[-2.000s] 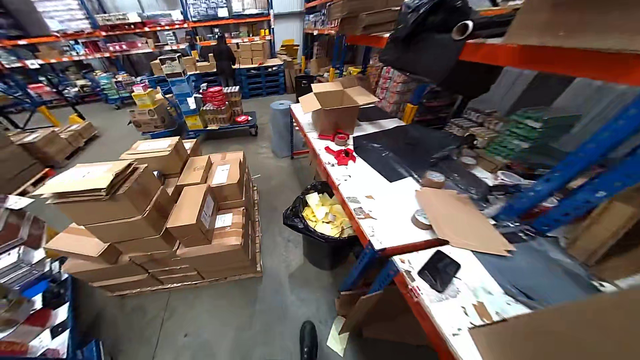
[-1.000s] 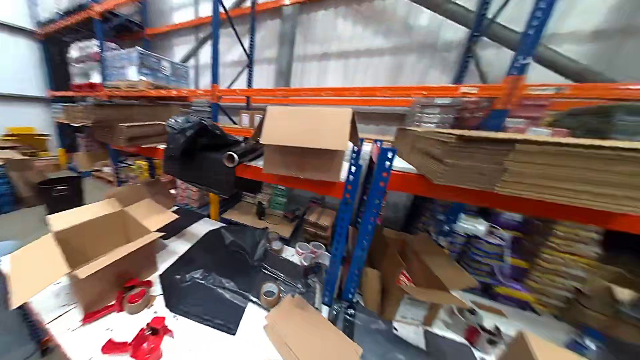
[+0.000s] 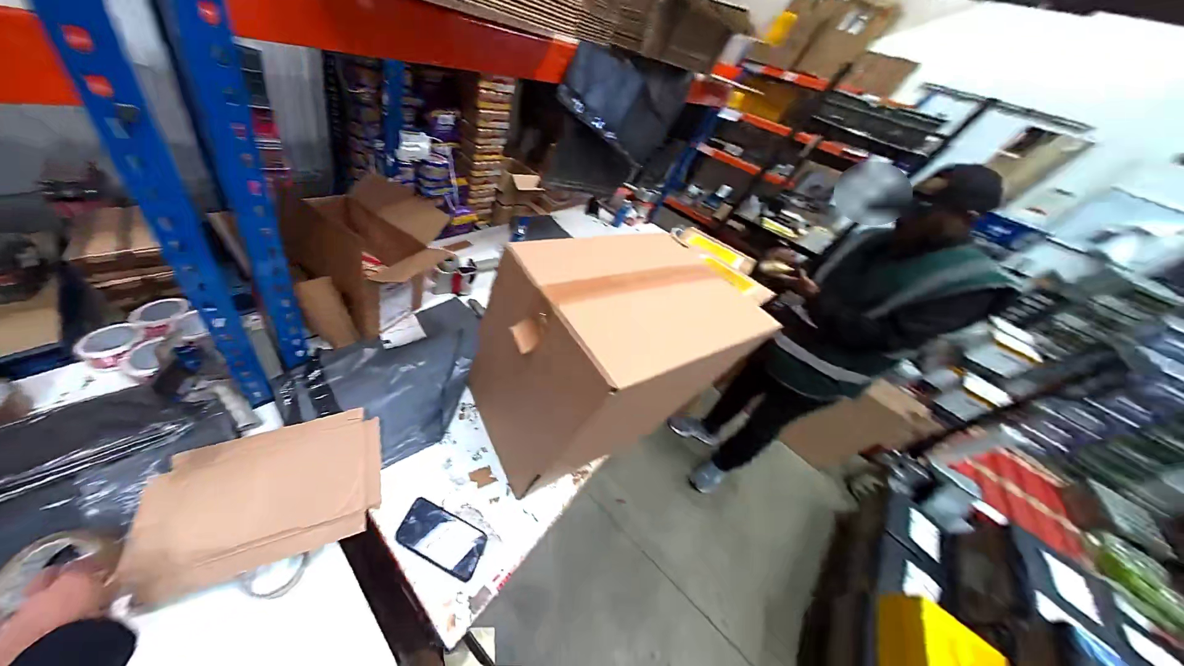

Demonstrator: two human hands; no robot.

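At the lower left edge, my left hand (image 3: 65,592), below it a dark cuff, is at a roll of tape (image 3: 32,569); blur hides whether its fingers grip the roll. Beside it a flat cardboard piece (image 3: 254,499) lies on the white bench (image 3: 277,615). My right hand is out of view. Further right, a smartphone (image 3: 442,538) lies face up near the bench edge. Behind it stands a large closed cardboard box (image 3: 555,388) with tape along its top. Black plastic film (image 3: 398,379) is spread left of the box.
Blue rack uprights (image 3: 217,185) rise behind the bench. An open cardboard box (image 3: 361,245) and several tape rolls (image 3: 111,344) sit near them. A person (image 3: 860,287) in dark clothing stands beyond the large box. Blurred stacked goods (image 3: 999,546) line the right side.
The view has swung far to the right. My left hand has come into view beside the tape roll.
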